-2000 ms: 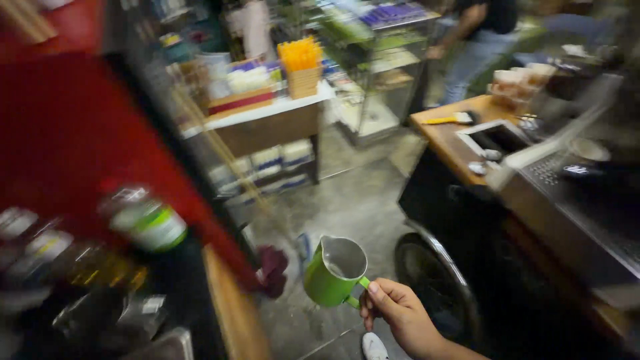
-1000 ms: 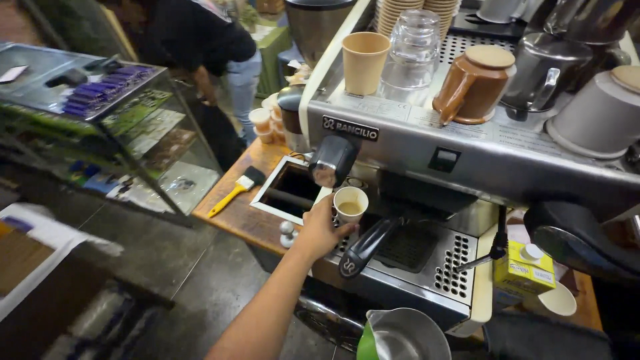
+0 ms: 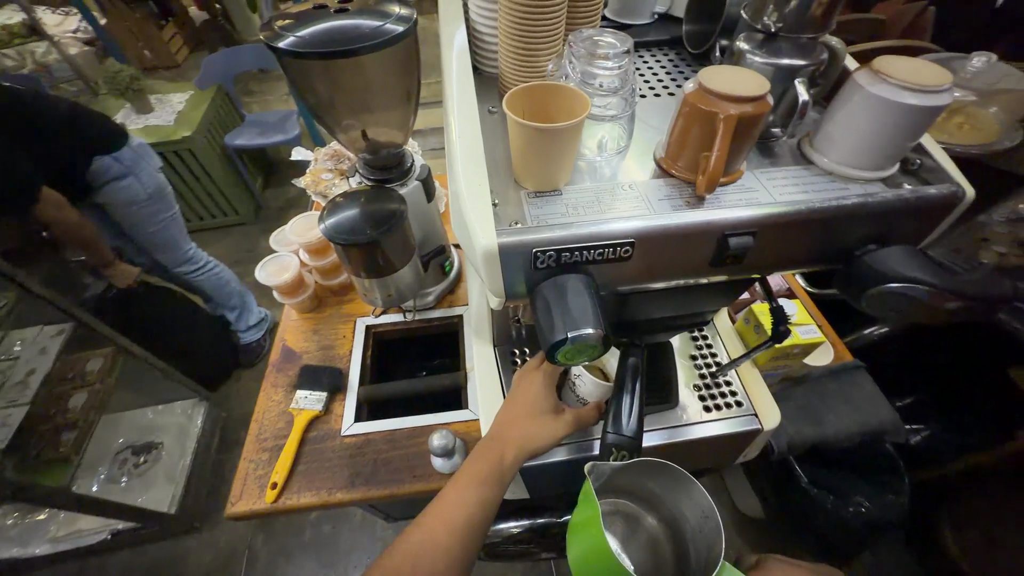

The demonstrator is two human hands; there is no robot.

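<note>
My left hand (image 3: 540, 408) is closed around a small white paper cup (image 3: 588, 386), low over the drip tray (image 3: 704, 368) of a Rancilio espresso machine (image 3: 584, 254). Brown liquid shows inside the cup, partly hidden by the machine's knob. Just right of it a portafilter's black handle (image 3: 622, 408) points toward me. My right hand (image 3: 788, 565), mostly cut off by the bottom edge, is at the handle of a green milk pitcher (image 3: 588, 524) with a bare steel inside. The pitcher is below the machine's front edge.
Left of the machine are a coffee grinder (image 3: 372, 240), a framed knock box opening (image 3: 472, 404), a yellow-handled brush (image 3: 292, 448), a metal tamper (image 3: 446, 450) and lidded tubs (image 3: 280, 272). Paper cups (image 3: 546, 136), glasses and mugs (image 3: 712, 120) top the machine. A person (image 3: 152, 200) bends at far left.
The left hand keeps its hold on the paper cup from one second ago. Two seconds ago a hand held the green pitcher over the floor. The view has swung to the espresso machine.
</note>
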